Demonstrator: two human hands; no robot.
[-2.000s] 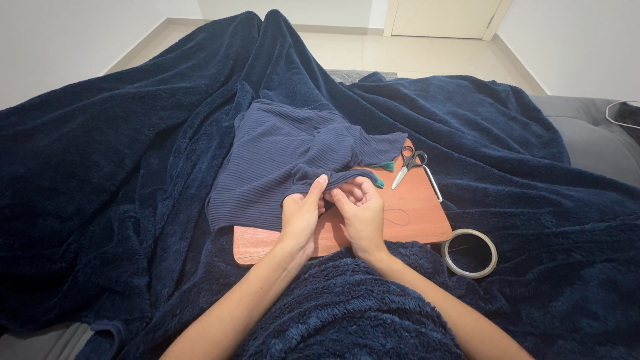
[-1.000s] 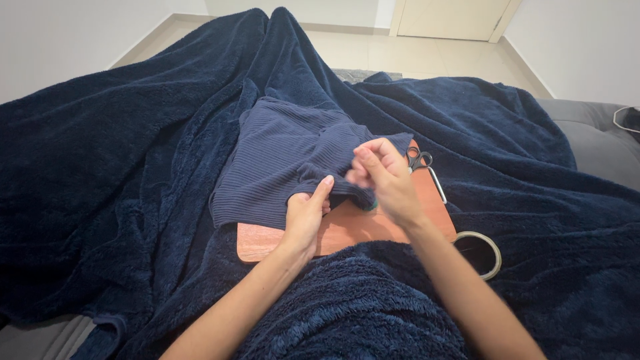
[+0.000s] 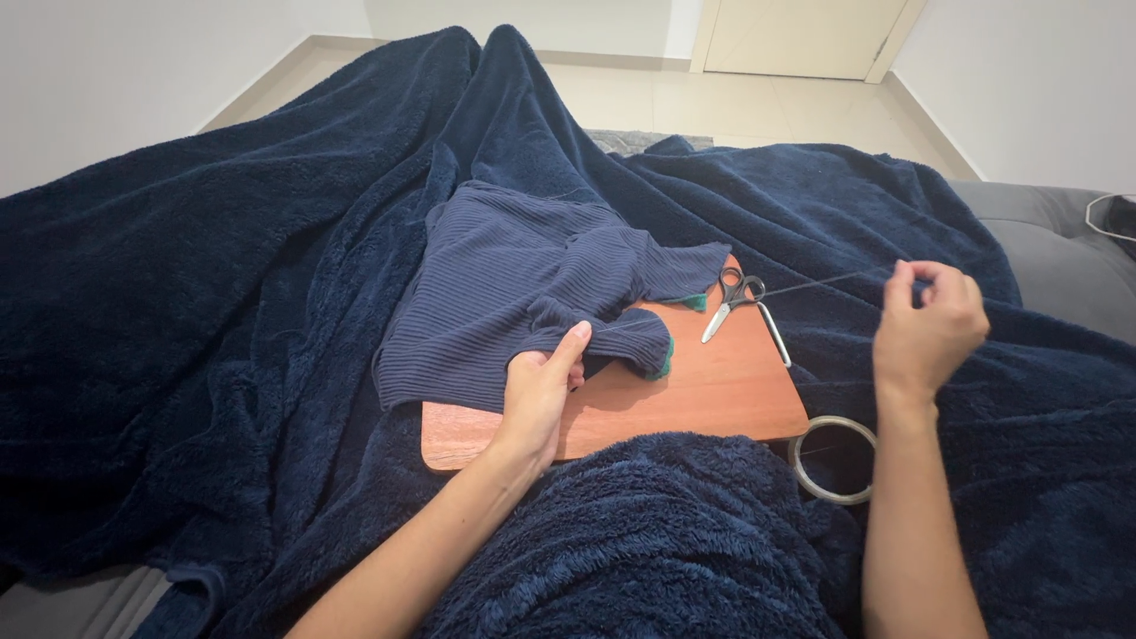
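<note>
A navy ribbed knit garment (image 3: 497,284) lies partly over a reddish wooden board (image 3: 710,390) on my lap. My left hand (image 3: 543,382) pinches the garment's near edge between thumb and fingers. Green trim (image 3: 666,358) shows at the ends of two narrow parts of it. Out to the right, my right hand (image 3: 930,311) is raised with thumb and fingertips pinched on a dark thread (image 3: 830,280), which runs left toward the scissors. Whether a needle is in those fingers cannot be told. Black-handled scissors (image 3: 729,297) rest on the board's far right part, blades parted slightly.
A dark blue plush blanket (image 3: 222,311) covers my legs and surrounds the board. A clear ring-shaped roll (image 3: 796,461) lies by the board's near right corner. A white metal handle (image 3: 775,335) stands at its right edge. Beyond are a grey sofa (image 3: 1029,222) and a pale door (image 3: 799,35).
My right hand has moved from the garment out to the right, and a thread is now drawn taut from it. My left hand still holds the garment's edge.
</note>
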